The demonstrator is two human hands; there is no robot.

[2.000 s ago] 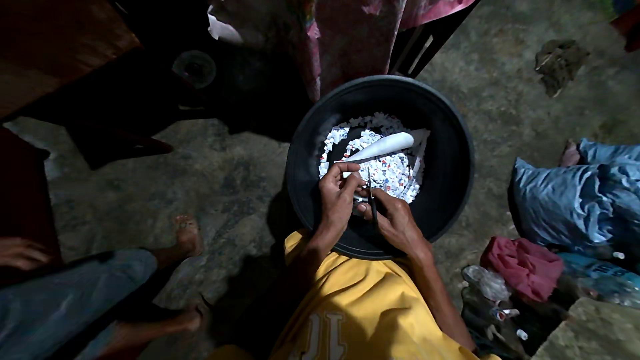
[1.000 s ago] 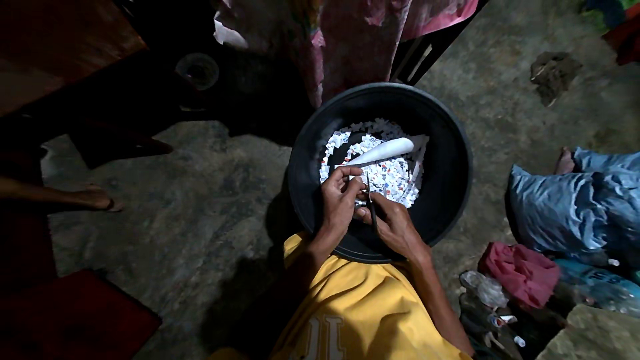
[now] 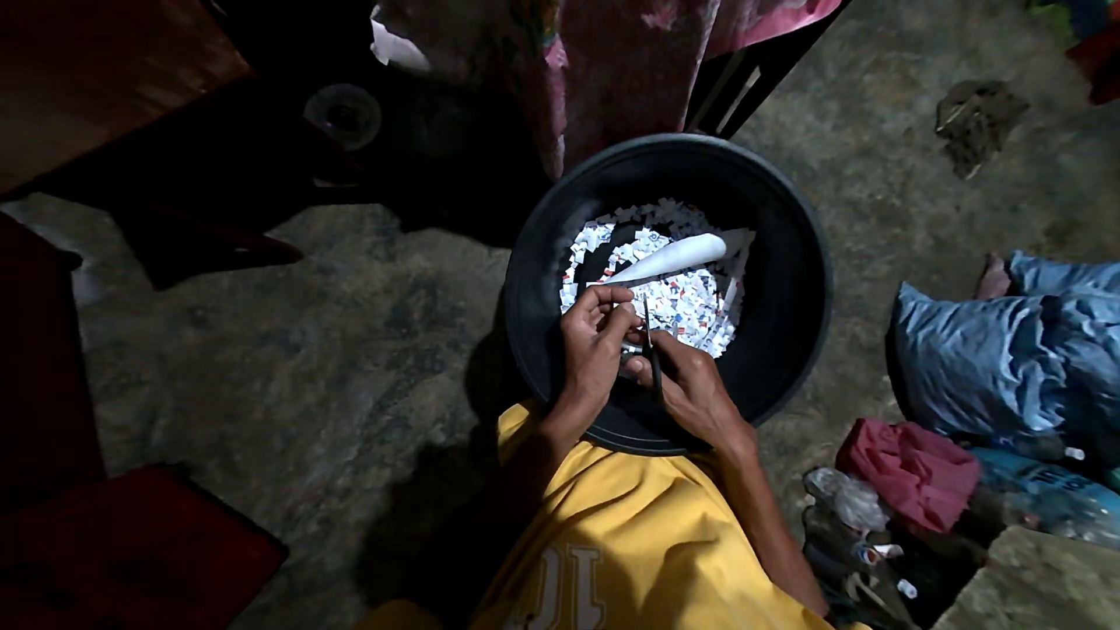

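A round black plastic tub (image 3: pixel 814 289) stands before me, with many small cut pieces of printed white paper (image 3: pixel 687 306) in its bottom. A long white tapered object (image 3: pixel 674 258) lies over the pieces. My right hand (image 3: pixel 696 385) holds scissors (image 3: pixel 653 350) with dark handles, their blades pointing away from me. Close beside the blades, my left hand (image 3: pixel 599 337) has its thumb and fingers pinched together over the tub; the small thing between them is too small to make out.
A cloth-covered table (image 3: pixel 621 79) stands beyond the tub. At right are blue filled bags (image 3: pixel 980 359), a pink plastic bag (image 3: pixel 914 472) and clear plastic. A crumpled brown thing (image 3: pixel 978 122) lies on the concrete floor. Red furniture (image 3: pixel 140 551) is at lower left.
Another person's legs and hand, seen at the left two seconds ago, have gone from view; one second ago only a foot and lower leg showed there. Both my hands stay over the tub.
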